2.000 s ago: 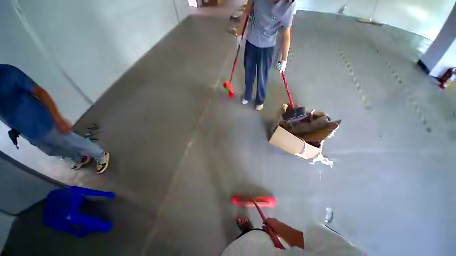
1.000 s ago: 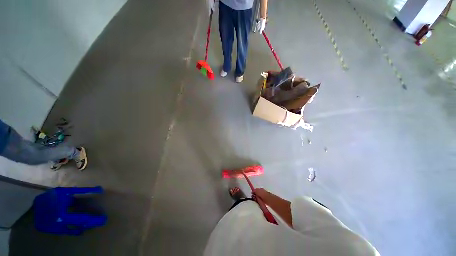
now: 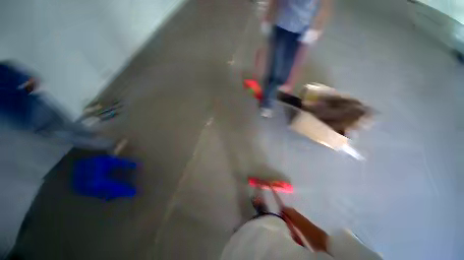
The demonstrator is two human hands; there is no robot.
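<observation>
A push broom's straight red head (image 3: 270, 185) lies on the floor in front of my foot, and its reddish handle (image 3: 294, 229) runs back toward my light clothing. A brown shape (image 3: 311, 232) beside the handle may be my right forearm; blur hides any fingers or grip. My left hand is not in view. A helper in front holds a second broom with a red-green head (image 3: 253, 88) and a long-handled dustpan, whose black scoop (image 3: 290, 99) is at the left edge of an open cardboard box (image 3: 316, 130) with brown rubbish in it.
The helper (image 3: 286, 51) stands behind the box, wearing whitish gloves. A bright blue stool (image 3: 104, 176) is at the left. Another person in blue (image 3: 18, 104) is by the left wall, near a small mixed pile (image 3: 108, 110) on the floor. Whitish scraps (image 3: 353, 151) lie at the box's front corner.
The view has swung, blurring the frame and shifting the scene right. The scoop has gone from over the box's contents to its left edge. The red-green broom head is closer to the helper's feet.
</observation>
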